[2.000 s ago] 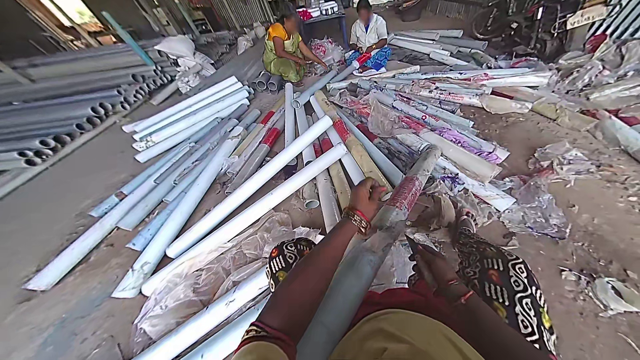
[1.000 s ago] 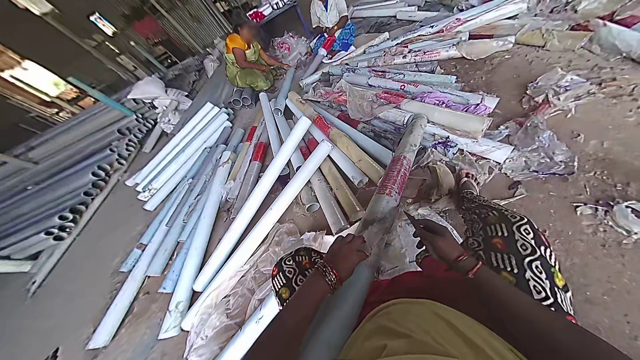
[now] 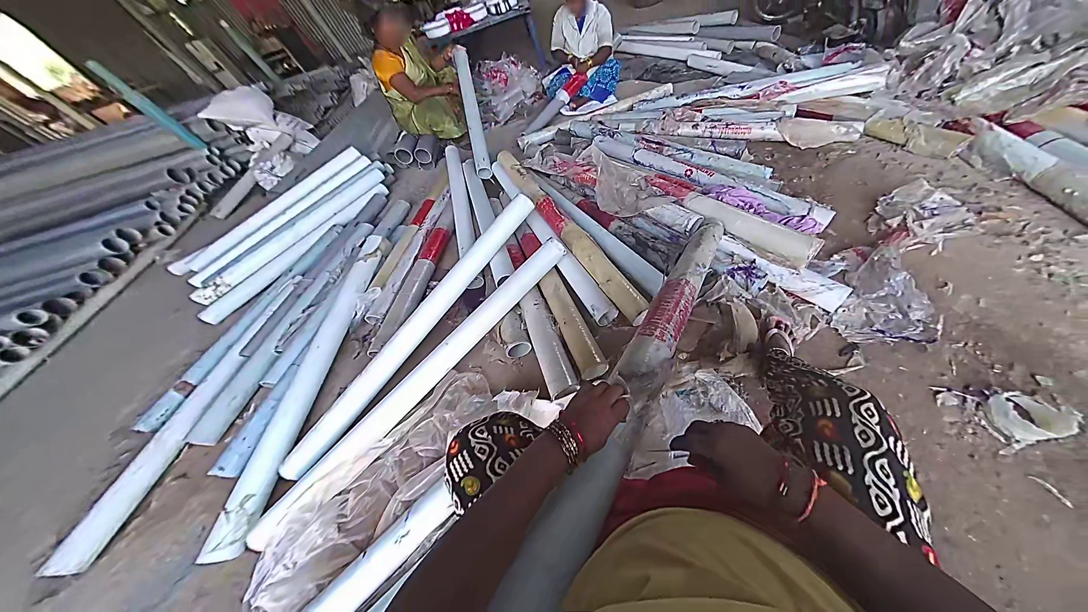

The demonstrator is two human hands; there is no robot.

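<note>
A long grey plastic pipe (image 3: 646,365) with a red printed band and torn clear film runs from my lap out to the pile. My left hand (image 3: 595,414) rests on its left side at mid-length, fingers curled against the film; whether it grips is unclear. On the right of the pipe, my right hand (image 3: 729,455) is bent above my lap, fingers partly hidden, and what it holds cannot be made out. Crumpled clear plastic film (image 3: 701,408) lies between the pipe and my right knee. Two white pipes (image 3: 425,331) lie slanting to the left.
Pale pipes (image 3: 280,229) fan out at the left, beyond them a stack of grey pipes (image 3: 76,221). Two seated people (image 3: 421,85) work at the back, one holding a pipe (image 3: 473,110) upright. Wrapped pipes (image 3: 731,204) and plastic scraps (image 3: 888,297) lie at the right.
My left hand has come nearer along the pipe since the oldest frame and now lies on its film. The person at the back left has raised a pipe. The view has shifted.
</note>
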